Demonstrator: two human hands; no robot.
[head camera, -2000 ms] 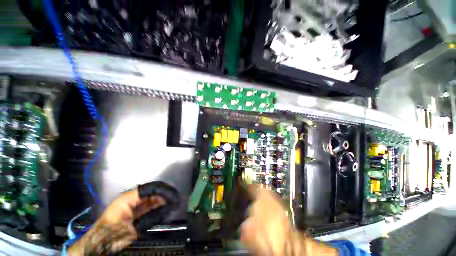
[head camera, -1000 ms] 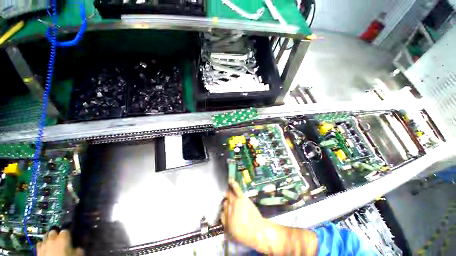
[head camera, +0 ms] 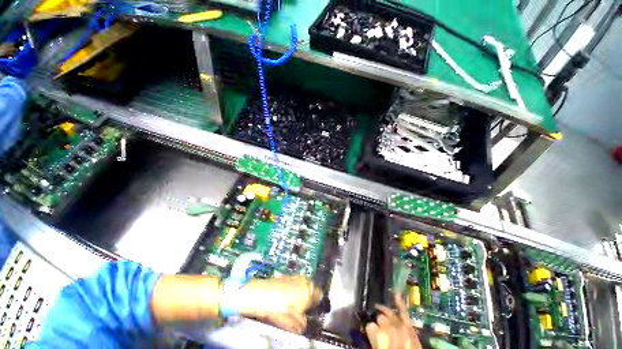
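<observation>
A green circuit board (head camera: 293, 228) in a black carrier lies on the conveyor at mid-picture. My left hand (head camera: 286, 300), with a light-blue wrist strap, is at this carrier's near right corner; its fingertips are hidden, so its grip cannot be told. A second board (head camera: 443, 272) lies in a carrier to the right. My right hand (head camera: 392, 328), partly cut off by the bottom edge, touches near that carrier's near left corner, with dark finger covers; whether it grips the edge is unclear. Narrow green strips (head camera: 269, 171) with pale dots lie at both carriers' far edges.
More boards lie far left (head camera: 61, 160) and right (head camera: 556, 307). Shelving behind holds bins of black parts (head camera: 300, 129) and metal strips (head camera: 423, 140), with a black tray (head camera: 375, 33) on top. A white component tray (head camera: 24, 296) is lower left. Another person's blue sleeve (head camera: 9, 109) shows left.
The view has swung left. The board at far left is now at mid-picture, with my left hand at its carrier. My right hand has moved from the second board's left side to its carrier's near corner.
</observation>
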